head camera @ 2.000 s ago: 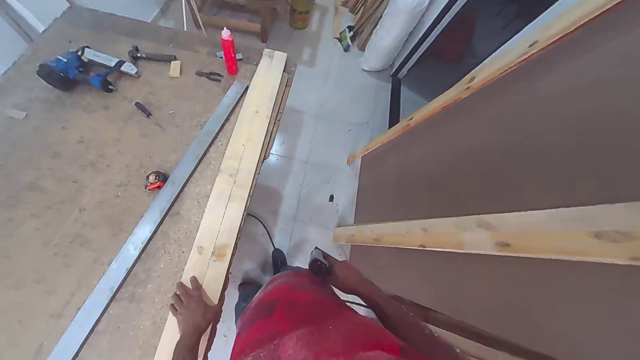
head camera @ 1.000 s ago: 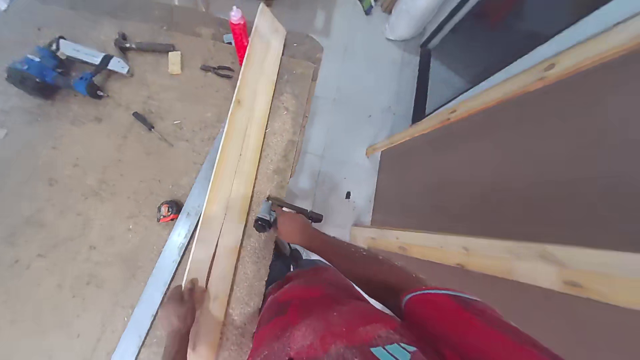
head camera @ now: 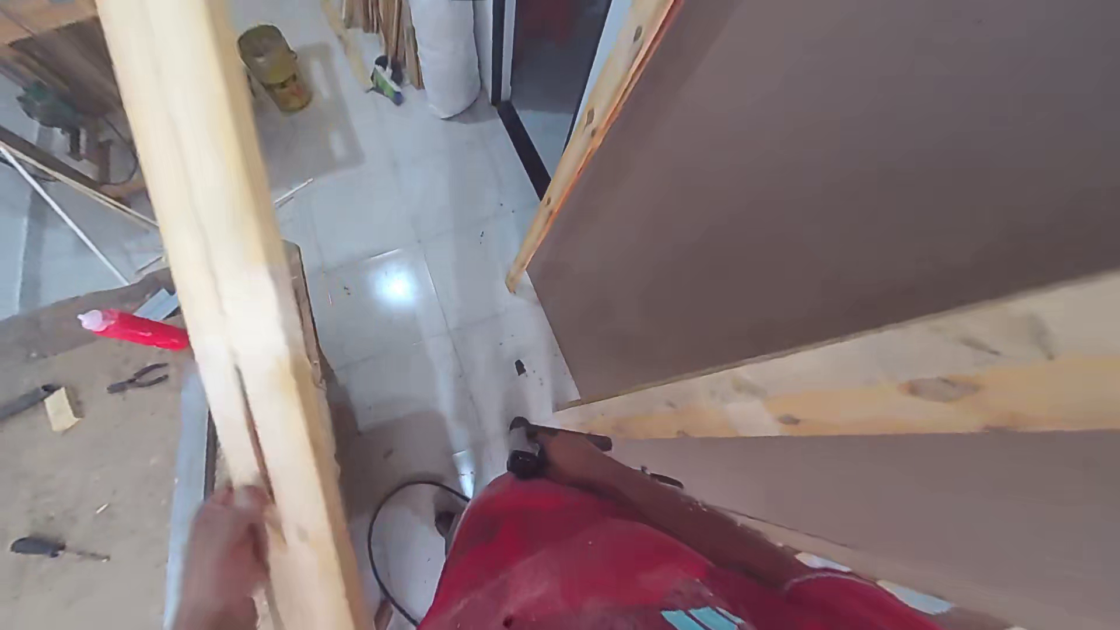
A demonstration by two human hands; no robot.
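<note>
My left hand (head camera: 226,551), blurred, grips the left edge of a pair of long pale wooden boards (head camera: 254,306) lying side by side with a thin dark gap between them. The boards rise from the bottom to the top of the view, over the edge of the workbench (head camera: 96,472). My right hand (head camera: 560,455) is closed around a dark power tool (head camera: 528,448) in front of my red shirt. A metal straightedge bar (head camera: 188,490) lies on the bench just left of the boards. A red squeeze bottle (head camera: 136,330) is beside them.
Pliers (head camera: 138,378), a screwdriver (head camera: 57,549) and a small wood block (head camera: 60,409) lie on the bench. A large brown panel with wooden battens (head camera: 849,394) fills the right. A yellowish bucket (head camera: 276,68) stands on the tiled floor, where a black cable (head camera: 376,525) curves.
The far end of the boards has risen from the bench and now reaches past the top of the view. My right hand with the tool has moved away from the boards to the right.
</note>
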